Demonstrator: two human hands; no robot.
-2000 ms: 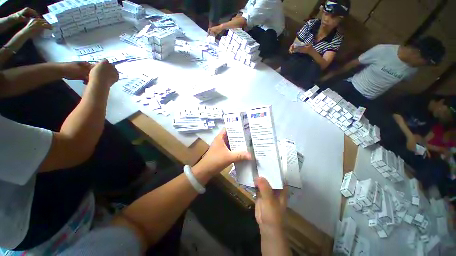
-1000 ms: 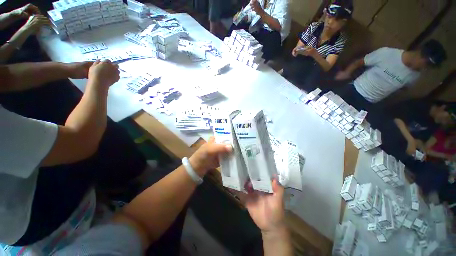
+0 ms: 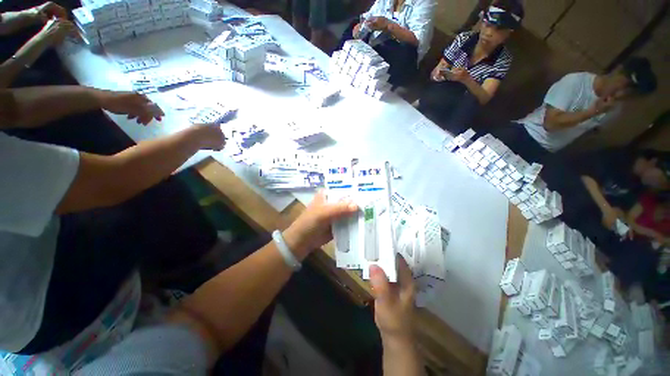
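Note:
Two slim white cartons [image 3: 375, 220] with a dark heading and a grey-green picture stand side by side in my hands, above the table's near edge. My left hand [image 3: 322, 219] grips the left carton, thumb on its front. My right hand [image 3: 395, 297] holds the right carton at its lower end, thumb in front. More white cartons [image 3: 426, 246] lie on the table behind and right of my hands, partly hidden by them.
A white-covered table [image 3: 470, 283] bears flat cartons [image 3: 290, 174] left of my hands and stacked cartons [image 3: 136, 22] at far left. Another person's arms [image 3: 132, 165] reach in from the left. Carton rows [image 3: 507, 172] line the far edge; a loose heap [image 3: 573, 308] lies right. Seated people are opposite.
The two cartons first showed dense text, then turned to their picture fronts; they now stand more upright and closer together. The neighbour's arm has reached further right over the table.

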